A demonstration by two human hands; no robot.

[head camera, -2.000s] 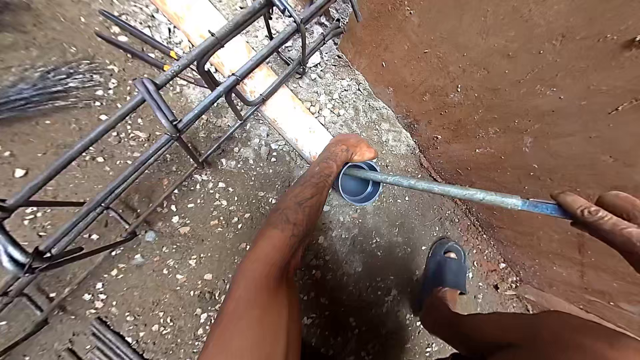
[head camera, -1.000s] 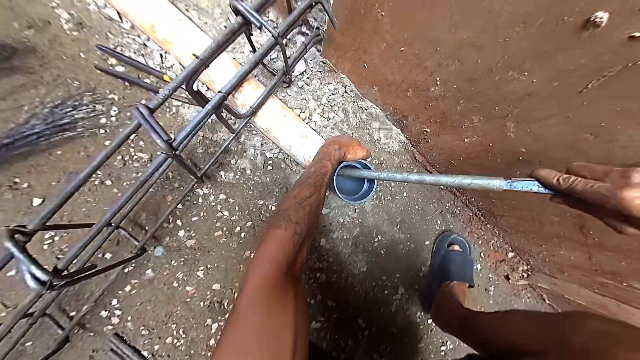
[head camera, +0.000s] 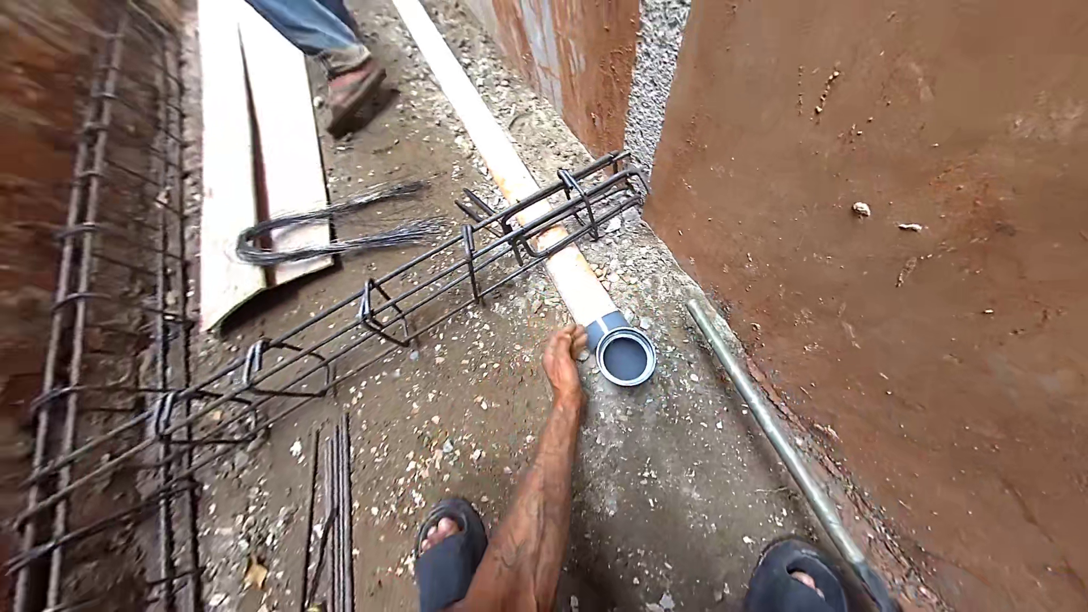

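Observation:
My left hand (head camera: 564, 361) rests against the left side of a grey plastic elbow fitting (head camera: 603, 330) on the end of a long white pipe (head camera: 582, 285). The fitting's round mouth faces up. Whether the fingers grip it or only touch it, I cannot tell. A metal bar (head camera: 769, 425) lies on the ground along the foot of the brown wall, to the right of the fitting. My right hand is out of view.
A rebar cage (head camera: 472, 263) crosses over the pipe. Bent tie wires (head camera: 340, 246) lie partly on white boards (head camera: 289, 153). Loose rods (head camera: 340, 510) lie lower left. Another person's leg (head camera: 319, 38) is at the top. An earthen wall (head camera: 892, 212) bounds the right side.
The bar was in my right hand with its far end at the fitting; now it lies by the wall, let go. My right hand has left the view, which has become wider.

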